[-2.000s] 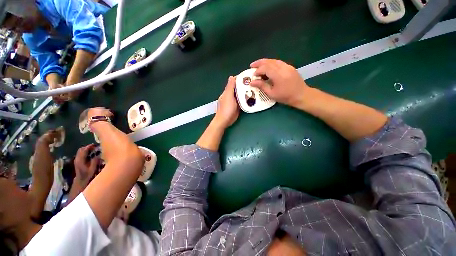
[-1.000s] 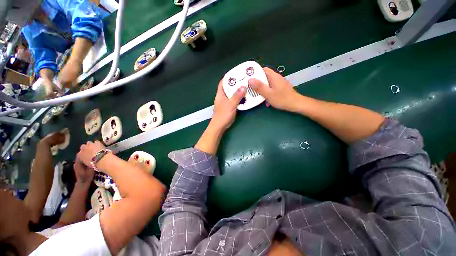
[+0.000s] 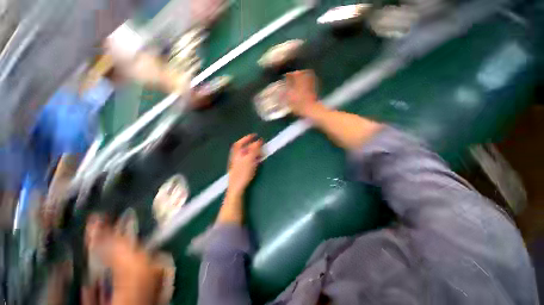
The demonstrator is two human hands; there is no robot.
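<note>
The whole view is motion-blurred. My right hand reaches over the rail onto the conveyor belt, its fingers on the right edge of a whitish rounded cover. The cover lies at or just above the belt; blur hides whether it touches. My left hand is at the pale metal rail, below and left of the cover, apart from it, with fingers partly curled and nothing visible in it.
More units stand on the belt: one beyond my right hand, others at the top right, and a cover at the left by the rail. A neighbour's arm is at the lower left; blue-sleeved workers are across the line.
The view has turned and blurred. My left hand has let go of the cover and moved down-left from it. My right hand has carried the cover beyond the rail, over the belt.
</note>
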